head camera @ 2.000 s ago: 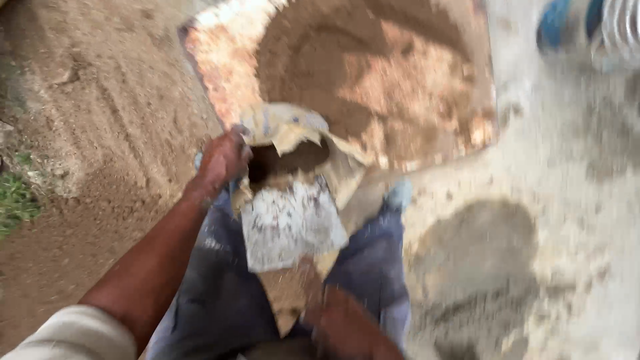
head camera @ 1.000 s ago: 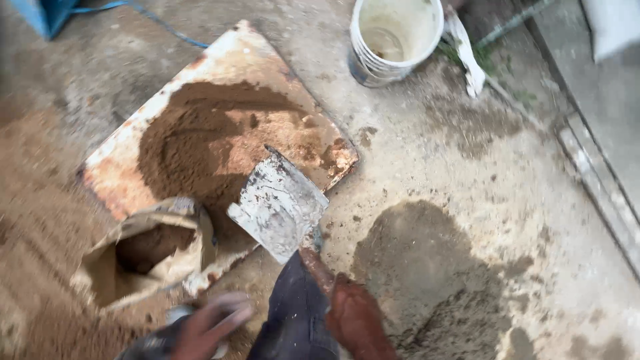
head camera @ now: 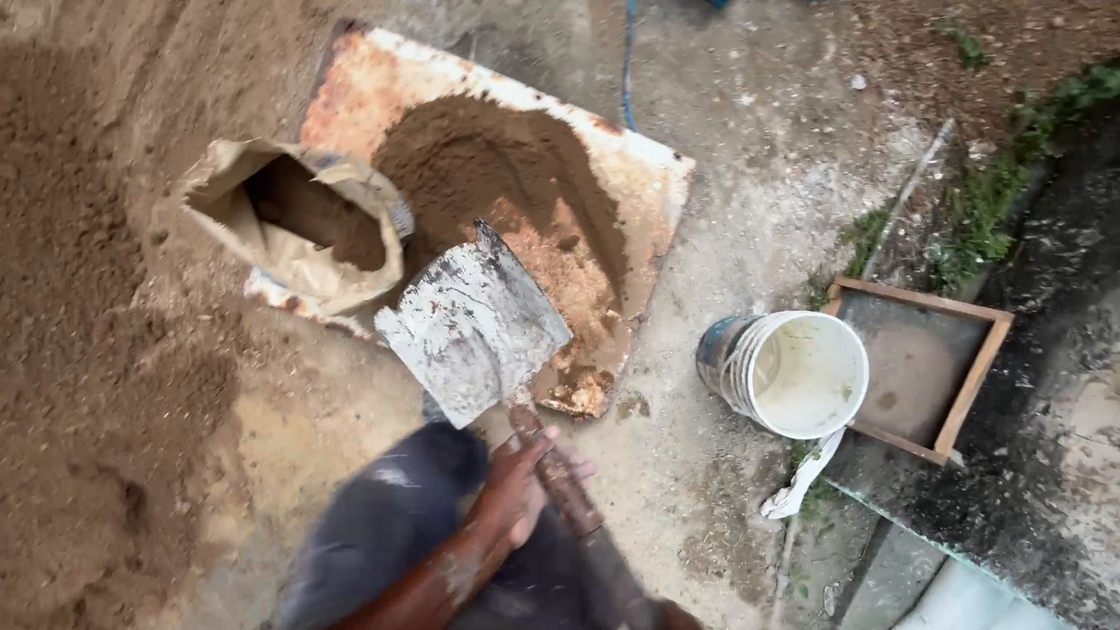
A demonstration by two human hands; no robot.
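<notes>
A worn shovel's metal blade [head camera: 477, 324], crusted with pale residue, is over the near edge of a rusty metal sheet [head camera: 350, 79]. My left hand [head camera: 521, 486] grips its shaft just below the blade, fingertips showing on the far side. At the bottom edge my right hand [head camera: 674, 615] is around the lower handle, mostly cut off by the frame. Brown sand-like material [head camera: 490, 144] lies in a curved heap on the sheet. An opened paper bag [head camera: 289, 254] with dark powdery contents stands left of the blade, over the sheet's left corner.
Right of the sheet stands a white-rimmed bucket [head camera: 809, 376], beside a wood-framed sieve [head camera: 919, 367]. A white cloth [head camera: 801, 481] lies below the bucket. Loose brown soil [head camera: 79, 350] covers the left ground. Green plants [head camera: 984, 210] and a dark concrete edge [head camera: 1050, 280] are at right.
My left hand, first at the paper bag and then off the shovel with fingers spread, is now on the shaft. My right hand has moved from near the blade down the handle. The view has turned.
</notes>
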